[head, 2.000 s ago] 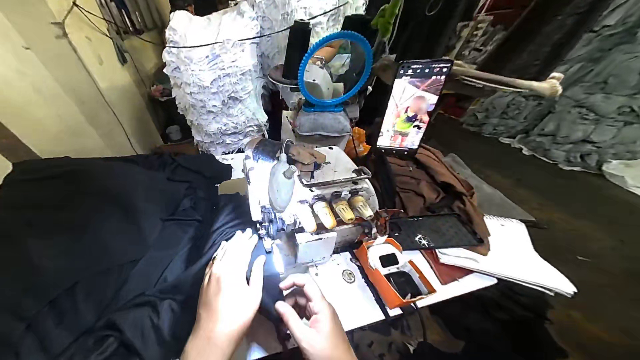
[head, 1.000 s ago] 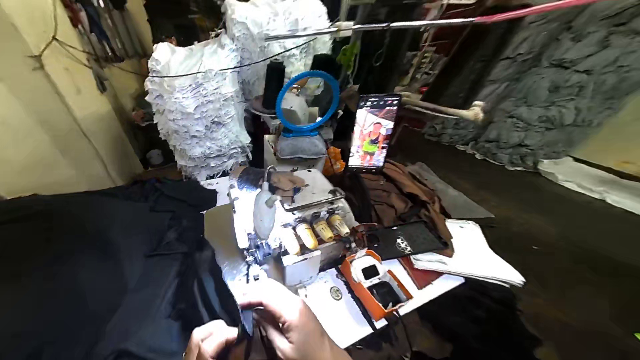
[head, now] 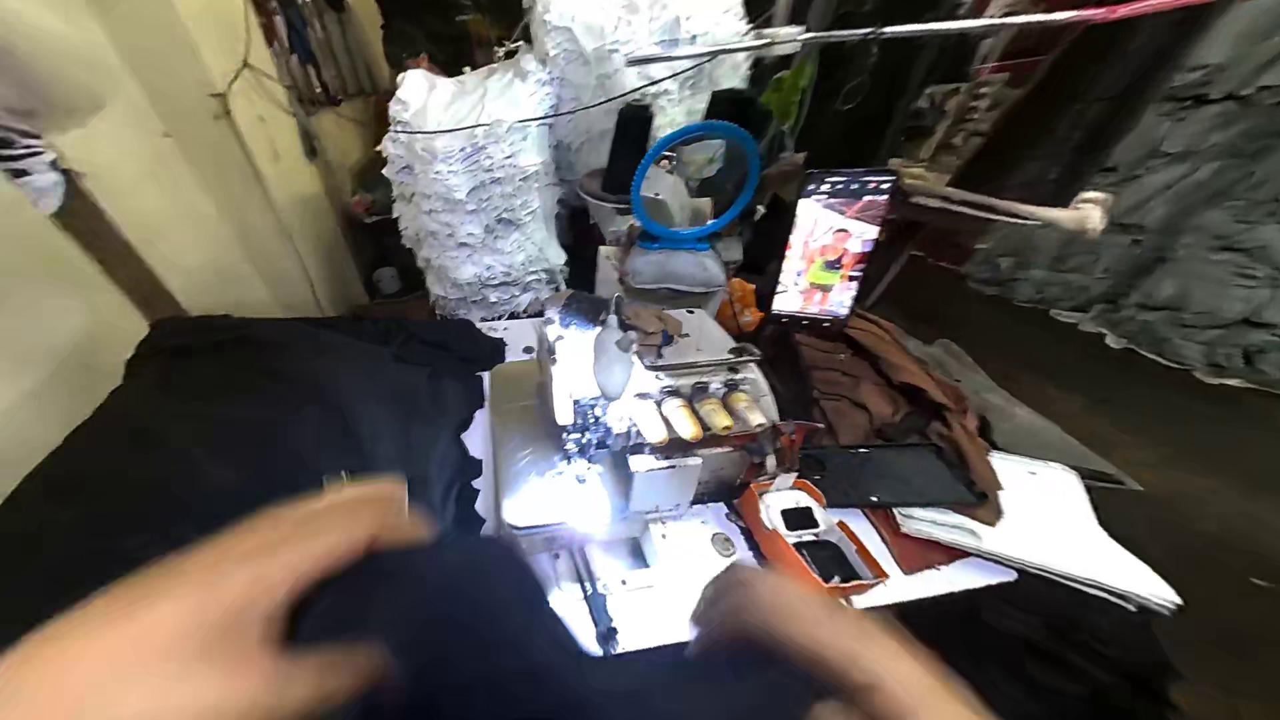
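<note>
An overlock sewing machine stands at the middle, its lamp lighting the needle area and the pale cloth plate. My left hand, blurred, is at the lower left with thumb and fingers apart around a piece of dark cloth; whether it grips the cloth is unclear. At the lower right, my right hand is blurred too, close to the machine's front edge and above the dark cloth. Its fingertips are hard to make out. A large pile of black fabric lies left of the machine.
Right of the machine are an orange box with small devices, a dark phone, white papers and brown cloth. Behind stand a lit phone, a blue-rimmed round mirror and white stacked material. A pole crosses above.
Both hands were close together by the needle area; now they are apart and nearer to me, with dark cloth between them. The view has shifted somewhat.
</note>
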